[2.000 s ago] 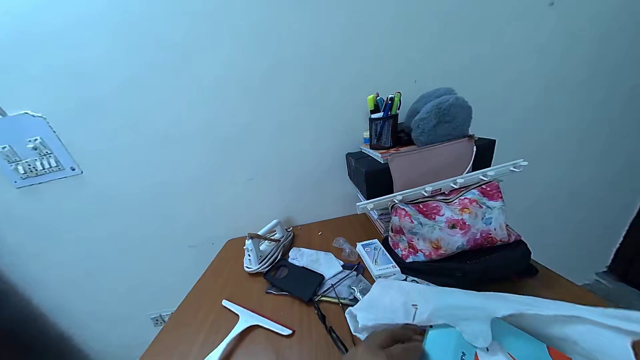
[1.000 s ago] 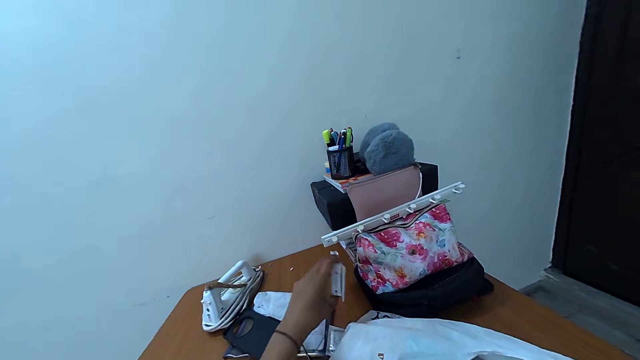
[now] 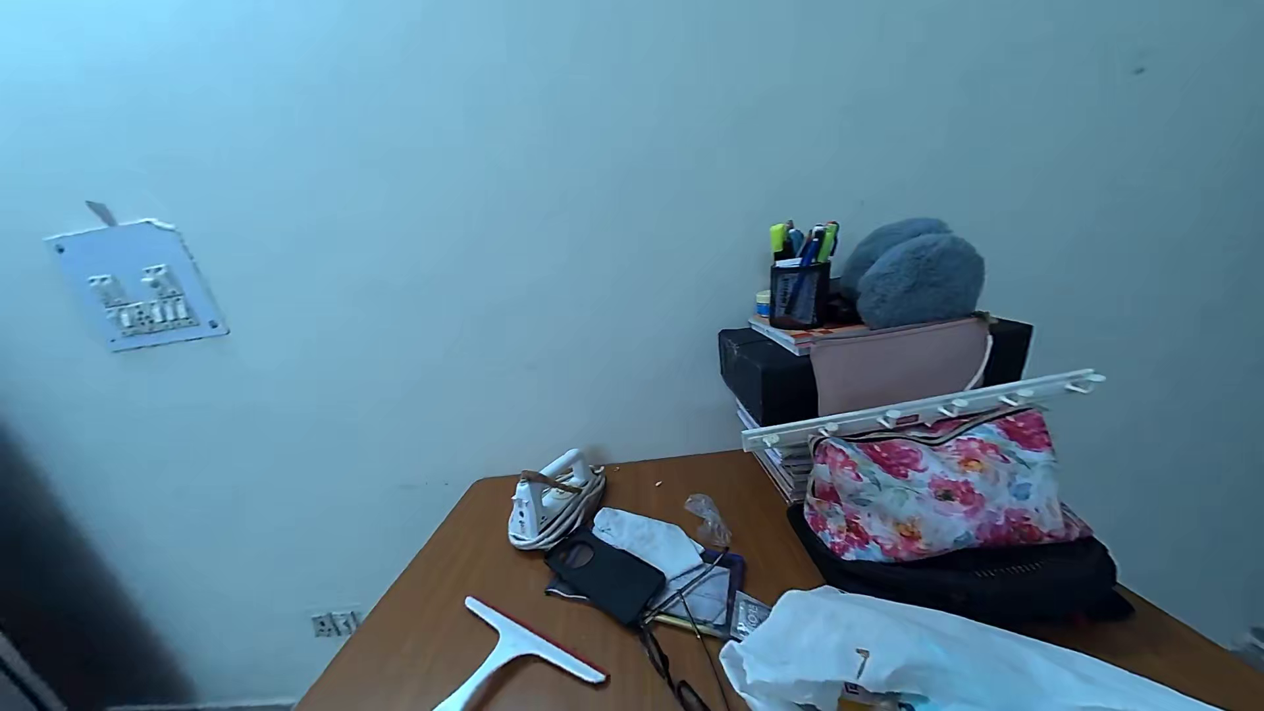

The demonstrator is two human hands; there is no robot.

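Observation:
Neither of my hands shows in the head view now. On the brown wooden table, a white squeegee with a red edge lies at the front left. Behind it rests a white extension cord, coiled up. A black phone case lies at the middle with a folded white cloth beside it and dark cords in front. A small clear plastic wrapper is just behind these. The white plastic bag spreads across the front right, its near part cut off by the frame.
A floral pouch leans on a black bag. Behind are a white hook rail, a pink pouch, a black box, a mesh pen holder and grey fluffy earmuffs. A switchboard is on the wall.
The hand seen over the middle of the table a second ago is out of view. The small white box beside the floral pouch two seconds ago no longer shows there. The view has swung left.

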